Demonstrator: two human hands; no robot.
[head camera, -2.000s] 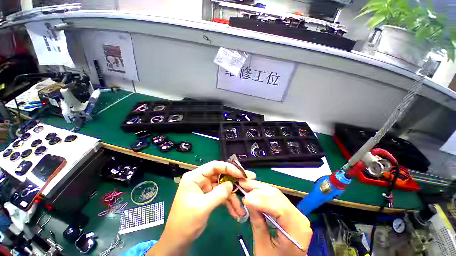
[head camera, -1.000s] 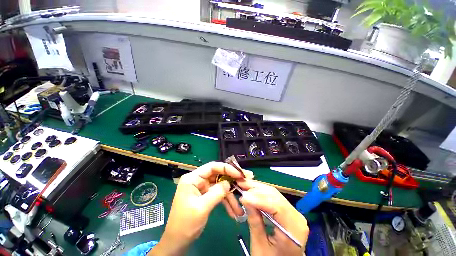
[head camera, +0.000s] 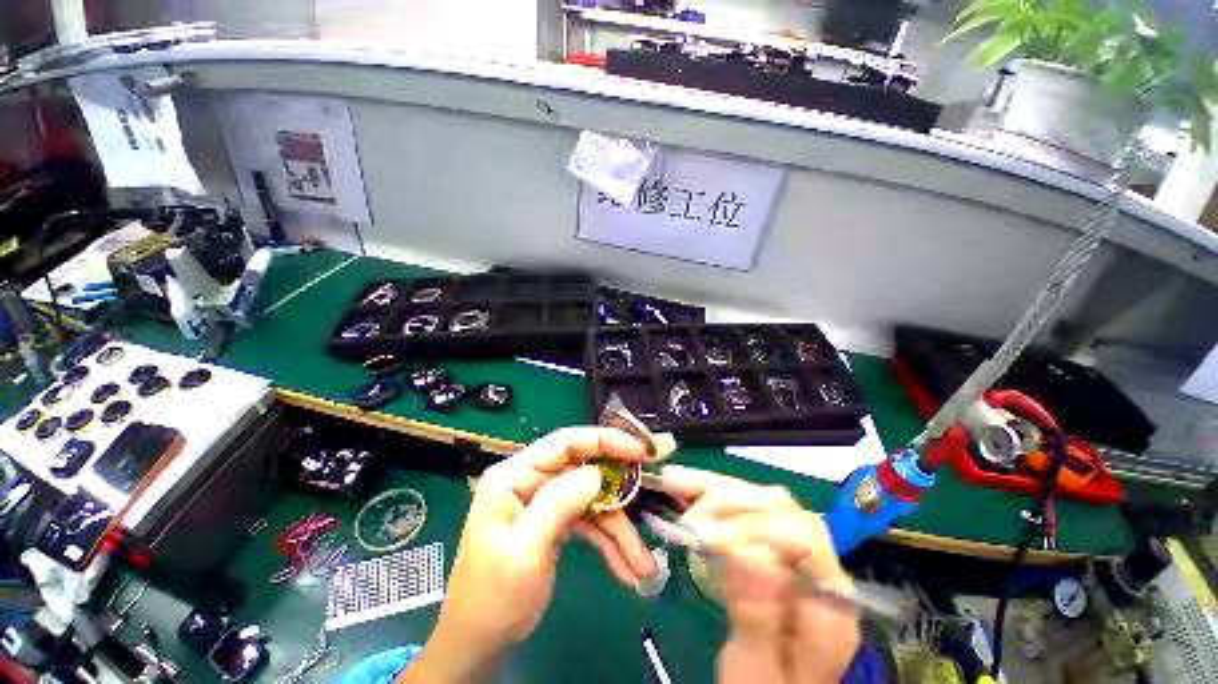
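Note:
My left hand (head camera: 514, 555) holds the small round watch case (head camera: 615, 485) in its fingertips above the green mat; its yellow-gold inside faces me. A thin brown piece (head camera: 628, 425) stands up from the case's top edge. My right hand (head camera: 775, 568) is just right of the case, blurred, and holds the silver tweezers (head camera: 855, 591), also blurred. A small dark part shows between the case and my right fingertips; whether the tweezers grip it I cannot tell. A whitish piece (head camera: 653, 572) shows below my left fingers.
Black compartment trays (head camera: 728, 428) and loose watch units (head camera: 492, 396) are on the raised green shelf. A blue cylinder (head camera: 882, 497) hangs at right. A perforated sheet (head camera: 385, 585), round dish (head camera: 390, 519), red bands (head camera: 305, 545) and a marker pen (head camera: 656, 657) are on the lower mat.
My right hand has moved slightly right, away from the case, and the tweezers are now angled more flatly and blurred. More of the case's gold inside shows. My left hand has barely moved.

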